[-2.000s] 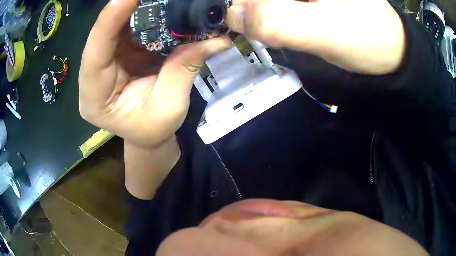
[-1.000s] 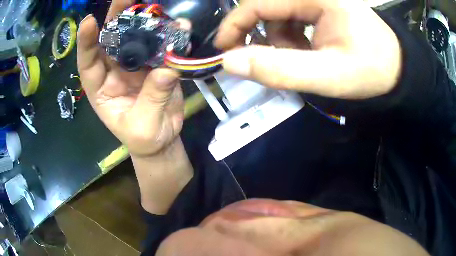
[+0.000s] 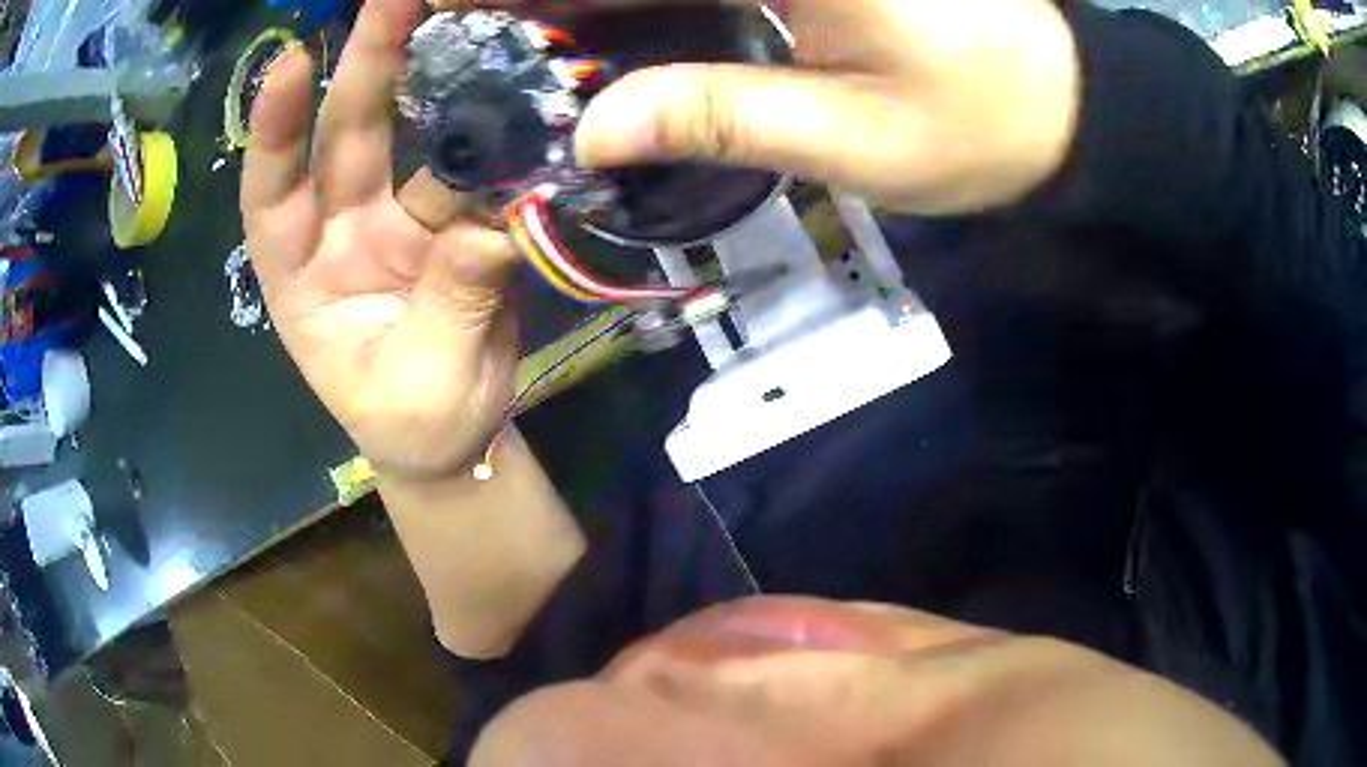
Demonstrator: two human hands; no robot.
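Observation:
My left hand (image 3: pixel 397 322), fingers partly spread, holds the camera module (image 3: pixel 495 113) between thumb and fingers. Its stubby black lens faces me. My right hand (image 3: pixel 885 113) grips the black round housing (image 3: pixel 682 188) beside the module, its thumb across the front. Its other fingers are mostly hidden. A red, white and yellow wire bundle (image 3: pixel 562 270) loops below the module to a small plug. A thin wire with a tiny white connector (image 3: pixel 483 471) hangs over my left wrist. The white bracket (image 3: pixel 817 382) hangs below the housing.
The dark bench (image 3: pixel 203 465) lies at the left. On it are yellow tape rolls (image 3: pixel 152 192), clear plastic bags, a small wired part and a white plastic piece (image 3: pixel 63 528). Brown cardboard (image 3: pixel 285 659) lies below the bench edge. More items stand at the far right.
The module has tilted and the right hand has shifted left across the housing. The bracket has moved slightly right and down. A thin wire now hangs over the left wrist.

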